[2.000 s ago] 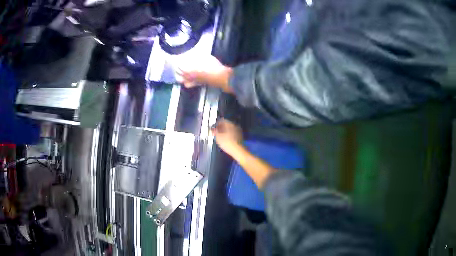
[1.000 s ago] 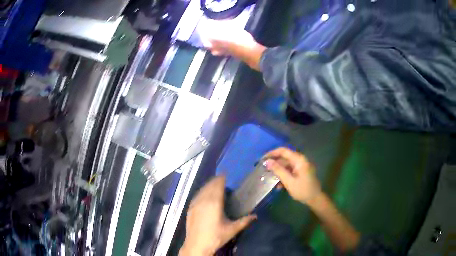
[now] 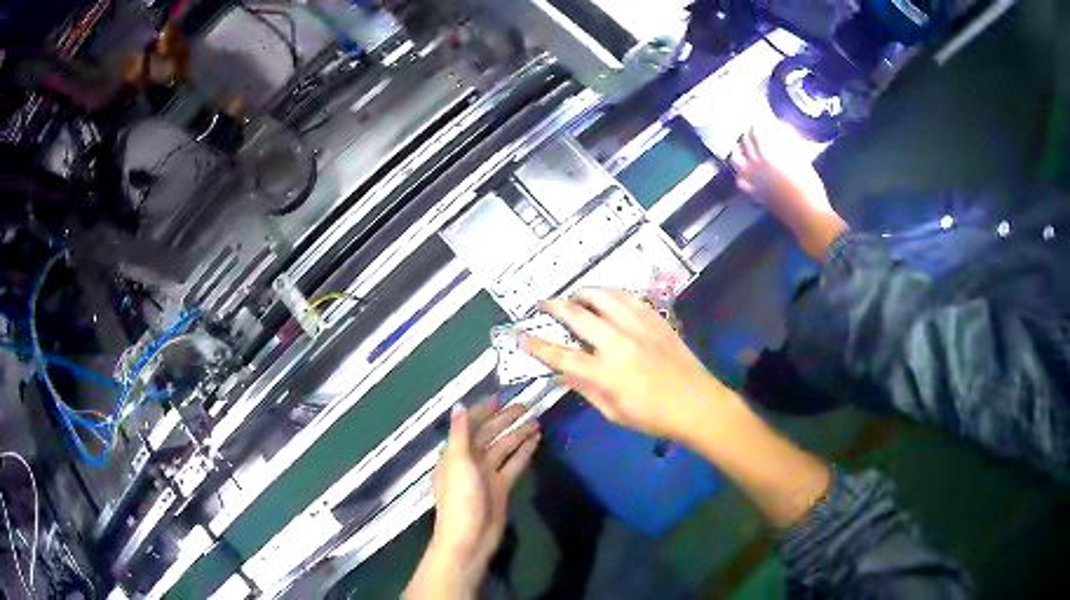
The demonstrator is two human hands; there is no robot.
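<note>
A pale flat carrier fixture [image 3: 516, 356] with small holes lies at a slant at the front edge of the bright loading plate, over the conveyor rails. My right hand [image 3: 640, 366] is palm down on it, with thumb and fingers bent over it and hiding much of it. My left hand [image 3: 473, 478] is beside the front rail, below the fixture, with fingers apart and nothing seen in it. A long strip with holes [image 3: 569, 254] lies across the silver loading plate [image 3: 567, 174]. The grey fixture seen in my hands earlier cannot be told apart now.
Another person's hand [image 3: 784, 188] reaches to a lit plate beside a ring-shaped camera part [image 3: 810, 99] at upper right. The green belt [image 3: 387, 428] runs diagonally between silver rails. A blue stool [image 3: 645, 481] is below the line edge. Blue tubing [image 3: 53, 387] is at left.
The view has turned and shifted. My hands have moved from over the stool, where they held a grey fixture, to the line. My right hand now covers the slanted fixture; my left hand is empty.
</note>
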